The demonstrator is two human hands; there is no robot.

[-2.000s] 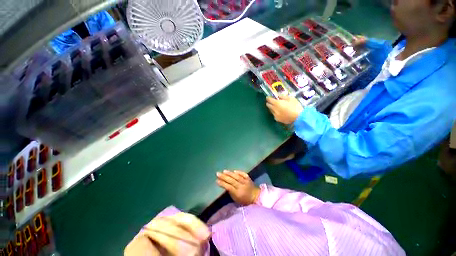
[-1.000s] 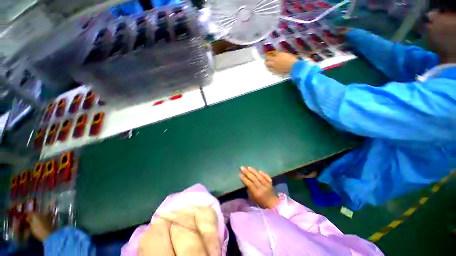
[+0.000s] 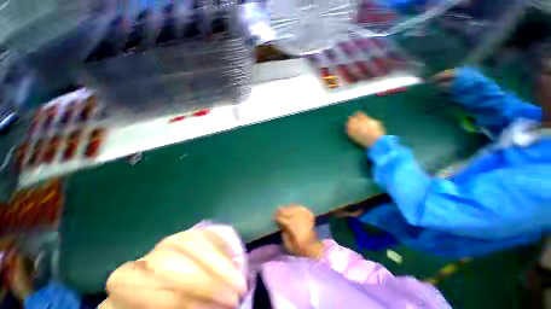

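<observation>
The frame is blurred. My left hand (image 3: 175,271) is large and very close to the camera at the bottom left, bent in front of its pink sleeve; its fingertips and anything in them cannot be made out. My right hand (image 3: 296,226) rests at the front edge of the green bench (image 3: 241,166), fingers curled in, with nothing seen in it. Neither hand touches a phone. Red phones (image 3: 70,145) lie in two rows in a clear tray on the white strip at the left.
Stacked clear trays (image 3: 163,75) stand behind the strip, with a fan (image 3: 311,27) beside them. Small red parts (image 3: 200,113) lie on the strip. Another tray of phones (image 3: 356,63) is at the back right. A blue-sleeved person (image 3: 447,187) is at the right; another blue sleeve (image 3: 53,297) shows lower left.
My right hand's fingers have curled from lying flat. The view has shifted. The person at the right has drawn both hands back from the phone tray, which stays on the strip.
</observation>
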